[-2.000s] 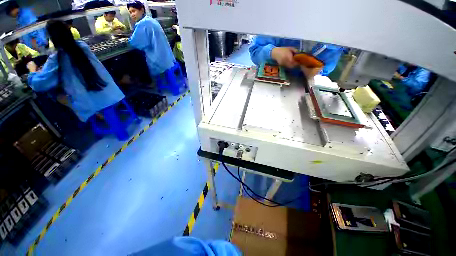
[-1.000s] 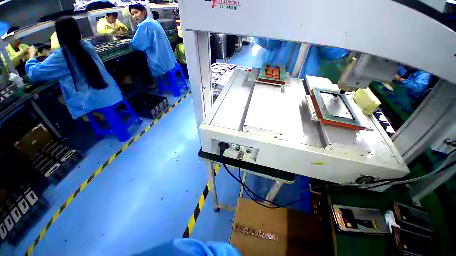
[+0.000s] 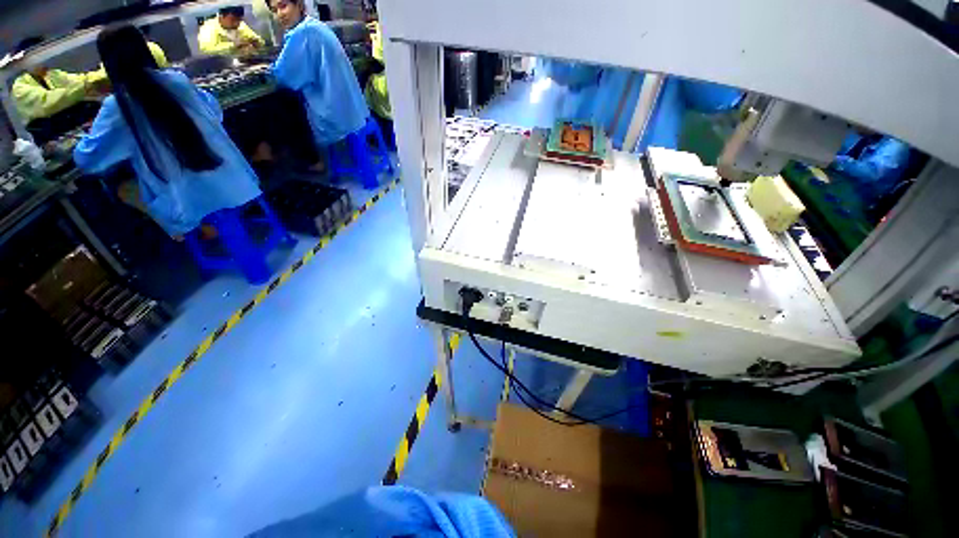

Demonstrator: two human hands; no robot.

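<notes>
Neither of my hands is in view; only a blue sleeve point(image 3: 394, 515) shows at the bottom edge. Nearest in front are display modules on the green bench at the lower right. One module point(image 3: 755, 450) lies with a silvery rim and a dark and orange strip on it. More dark modules point(image 3: 864, 500) lie to its right, beside a small white crumpled piece point(image 3: 818, 454). A brown cardboard box point(image 3: 568, 468) stands left of the bench.
A white machine point(image 3: 631, 315) stands ahead, with an orange-green fixture point(image 3: 575, 139) and a framed fixture point(image 3: 715, 218) on its bed. Black cables hang below. People in blue point(image 3: 174, 158) and yellow sit at a bench on the left. Yellow-black tape point(image 3: 221, 331) crosses the blue floor.
The hands of a person behind the machine, seen holding an orange-brown piece, have left the bed. The white machine head now shows over the framed fixture. The view has shifted slightly.
</notes>
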